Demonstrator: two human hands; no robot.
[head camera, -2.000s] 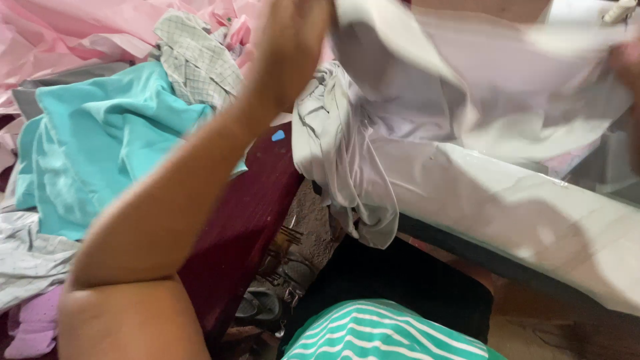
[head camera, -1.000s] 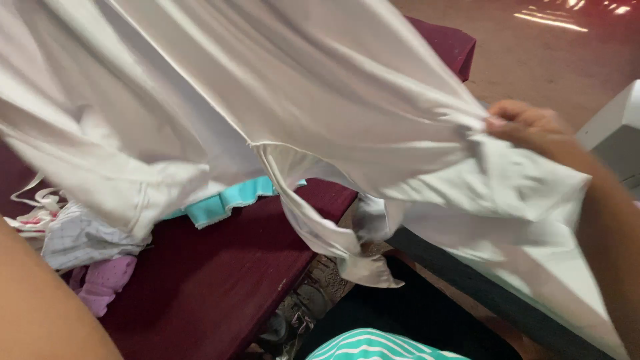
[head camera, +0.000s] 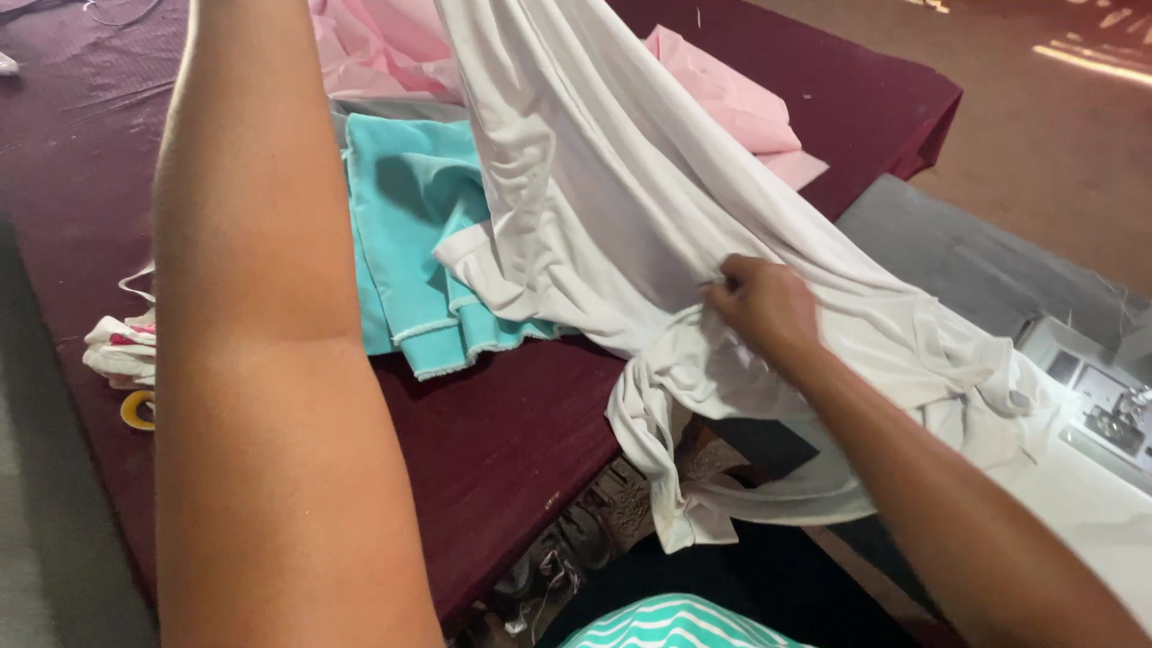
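Observation:
A large piece of white knit fabric (head camera: 612, 180) stretches from the top edge of the view down across the table corner and onto the sewing machine bed at the right. My right hand (head camera: 765, 306) pinches a fold of it near the middle, fingers closed. My left arm reaches up along the left side and out of the top of the view, so the left hand is hidden. Under the white fabric's left edge lies a turquoise fabric piece (head camera: 414, 252) with a frayed hem. Pink fabric (head camera: 738, 99) lies behind it.
A table with a maroon cover (head camera: 513, 450) spans the left and middle. At its left are a yellow tape roll (head camera: 137, 410) and a small white and red cloth bundle (head camera: 117, 351). A sewing machine (head camera: 1111, 414) stands at the right edge, beside a grey surface (head camera: 972, 261).
The white fabric, spread wide across the view a second ago, now hangs in narrower folds. My right hand has moved from its outer right part to its middle. The view has shifted, showing more of the table.

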